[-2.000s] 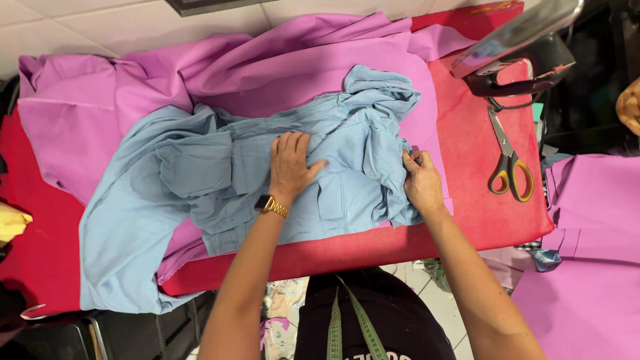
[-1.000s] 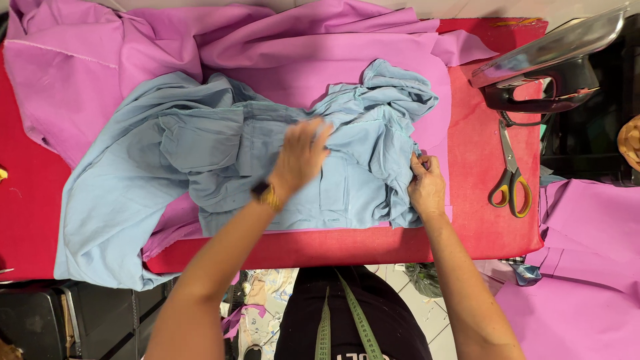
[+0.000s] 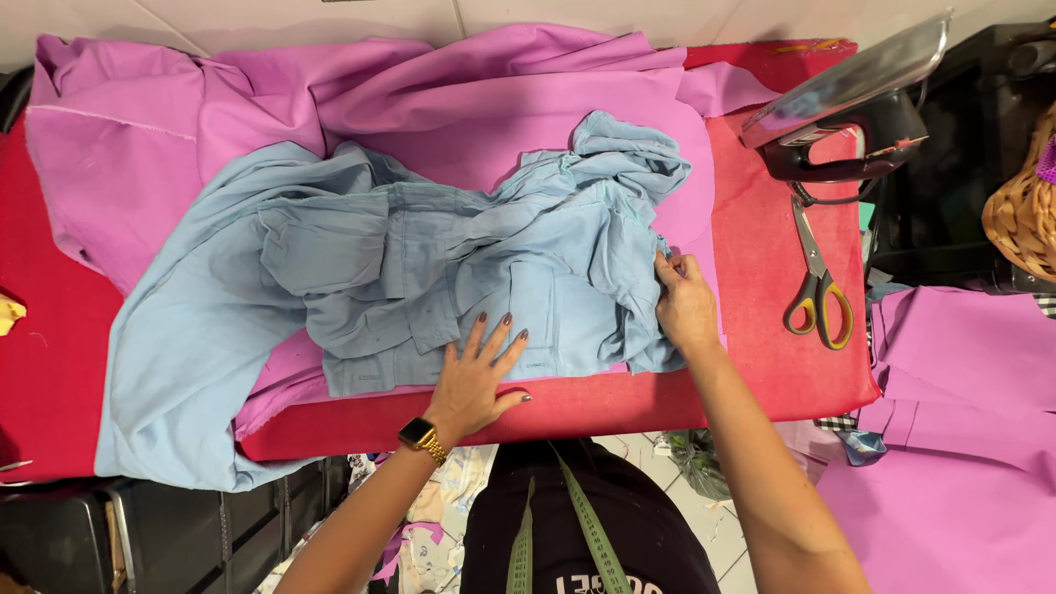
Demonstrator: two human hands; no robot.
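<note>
A light blue cloth garment with seams, a patch pocket and buttonholes lies rumpled over a purple-pink fabric on the red padded table. My left hand, below a gold-banded watch, rests with fingers spread, its fingertips on the garment's near edge. At the garment's right end, my right hand pinches the blue cloth between thumb and fingers. Scissors with black and yellow handles lie to the right of that hand, and an iron stands behind them with its metal plate raised.
The red table's near edge runs just in front of me. More purple fabric lies at the lower right. Black drawers stand below left, a wicker basket at far right. A green tape measure hangs from my neck.
My left hand has moved from the middle of the blue garment to its near edge. My right hand stays at the garment's right end.
</note>
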